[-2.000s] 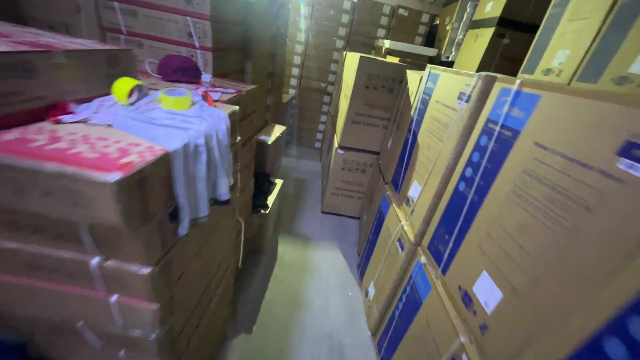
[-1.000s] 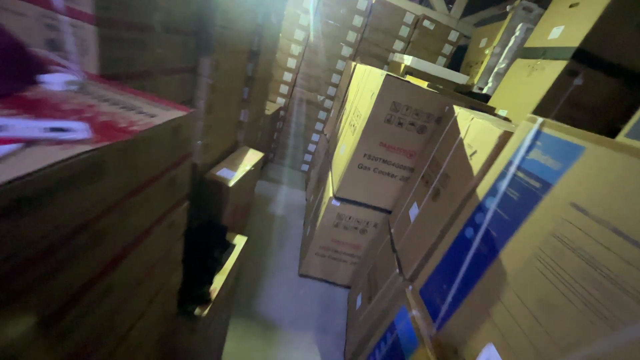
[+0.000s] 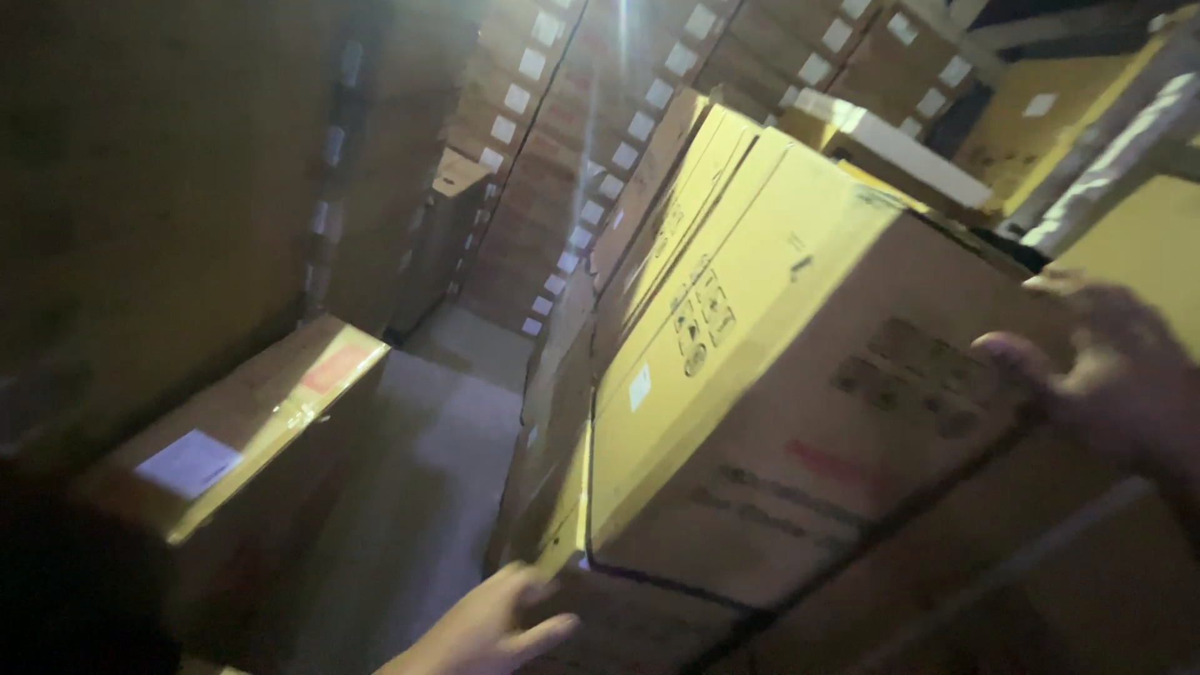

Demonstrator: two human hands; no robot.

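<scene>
A large cardboard carton with printed symbols and writing leans tilted in the view, on top of another carton. My right hand is at its upper right side, thumb and fingers apart; whether it touches the cardboard is not clear. Near the lower left corner of the same carton is my left hand, thumb apart from the fingers, close to the edge where the two cartons meet. Neither hand is closed around anything. Blur hides the exact contact.
A narrow aisle floor runs between the stacks. On its left stands a low carton with a pale label beside a tall dark stack. Stacked cartons with white labels rise at the far end. A white-edged flat box lies behind the large carton.
Both my hands have come into view at the large carton. The view has moved forward along the aisle, and that carton is much nearer. The grey cloth and yellow tape rolls seen earlier are out of view.
</scene>
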